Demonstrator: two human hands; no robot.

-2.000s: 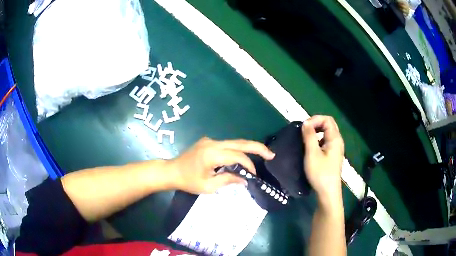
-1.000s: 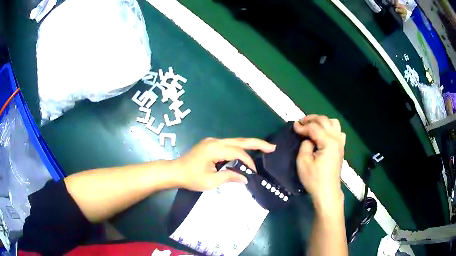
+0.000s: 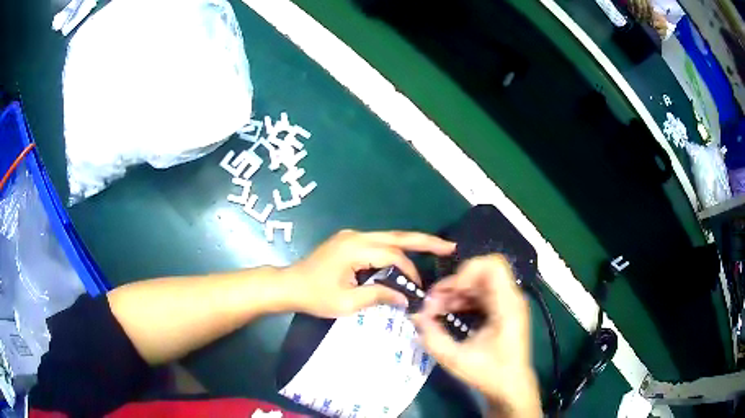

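A black plastic housing [image 3: 490,233] lies on the worktop against the white rail. My left hand [image 3: 359,273] holds the folded black pad sheet [image 3: 396,282], which shows a row of white circles; its index fingertip reaches the housing's edge. The white release liner [image 3: 359,367] with blue-purple print spreads below the sheet. My right hand [image 3: 482,326] is blurred, its thumb and fingertips together at the middle of the sheet's row. Whether a pad is between those fingertips cannot be seen.
White pin protectors [image 3: 274,167] lie in a loose pile beside a large filled bag [image 3: 155,82]. A blue bin [image 3: 57,204] is at the left edge. A black cord [image 3: 600,351] is bundled at right. Beyond the white rail [image 3: 392,114], the green belt [image 3: 490,122] carries black units.
My right hand has moved from the housing down and left onto the pad sheet, uncovering the housing and a cord beside it. My left hand has barely moved.
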